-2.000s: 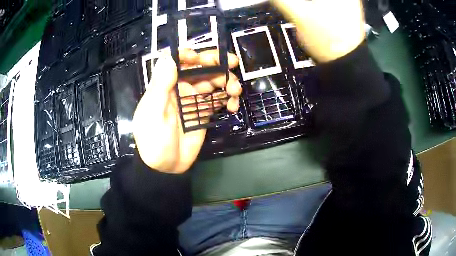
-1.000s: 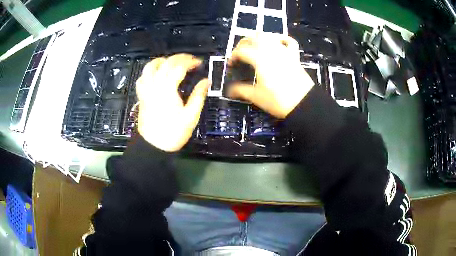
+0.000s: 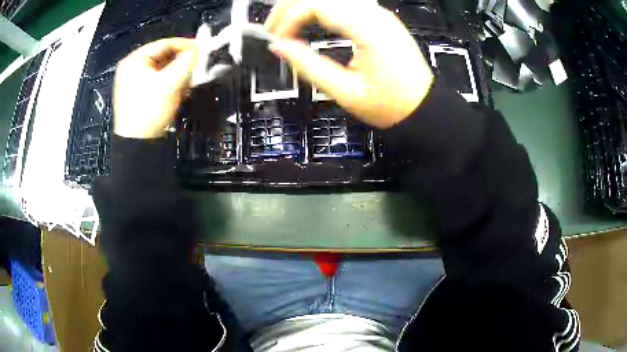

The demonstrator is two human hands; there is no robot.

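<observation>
A white lattice-like sheet, blurred and partly curled, is raised over the black tray between my hands. My left hand pinches its left edge, as far as the blur shows. My right hand has thumb and finger closed on its right part. Below, black housings lie in the tray pockets, with keypad grids towards me. White rectangular frames show around the upper windows of several. My right hand hides part of the tray's upper area.
Loose dark and white scraps lie right of the tray. A black tray stack stands at far right. A long white backing sheet and a dark-panelled strip lie at left. A blue basket and brown cardboard are below the bench.
The housing seen in my left hand two seconds ago is no longer in it. The white lattice, flat over the tray a second ago, is now lifted and bent. My left hand has moved left.
</observation>
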